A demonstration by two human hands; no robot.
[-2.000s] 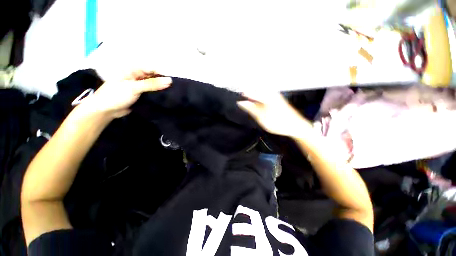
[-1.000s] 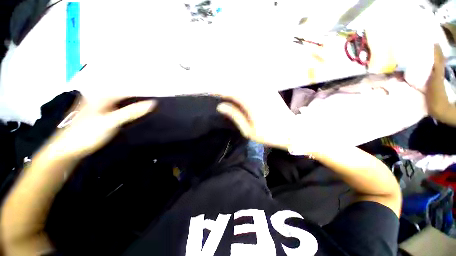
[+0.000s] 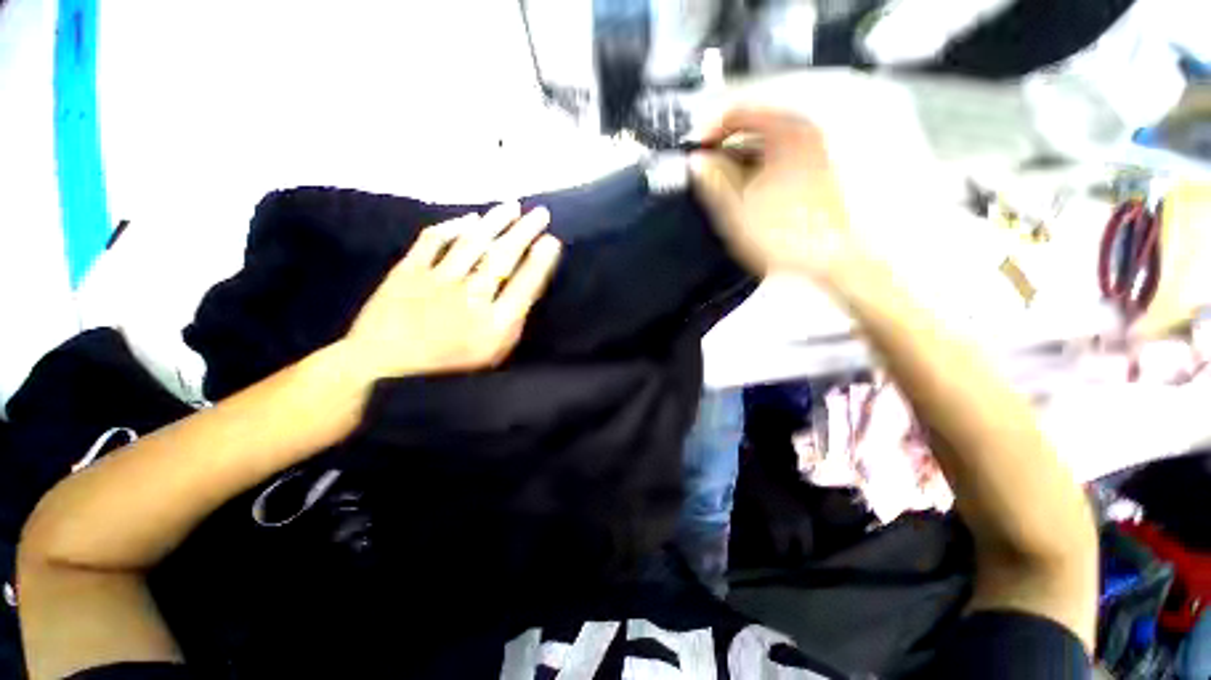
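Note:
A black garment (image 3: 531, 399) lies on the white table (image 3: 359, 93) and hangs down over my lap. My left hand (image 3: 465, 286) lies flat on the cloth with its fingers a little apart. My right hand (image 3: 770, 186), blurred, pinches the cloth's upper right corner close to the machine's metal parts (image 3: 660, 117). A small grey-white label (image 3: 667, 171) shows at the band edge beside my right fingers. The needle and presser foot are too blurred to tell apart.
Blue tape (image 3: 80, 146) is on the table's left. Dark red scissors (image 3: 1129, 256) and a tan tape piece (image 3: 1017, 278) are at the right. Pink fabric (image 3: 883, 445) lies below the table's right edge. A white cord loop (image 3: 295, 497) hangs on black cloth at the lower left.
The garment has moved from my lap up onto the table. My left hand has moved right and now lies on it. My right hand has moved up to the machine, which has come into view.

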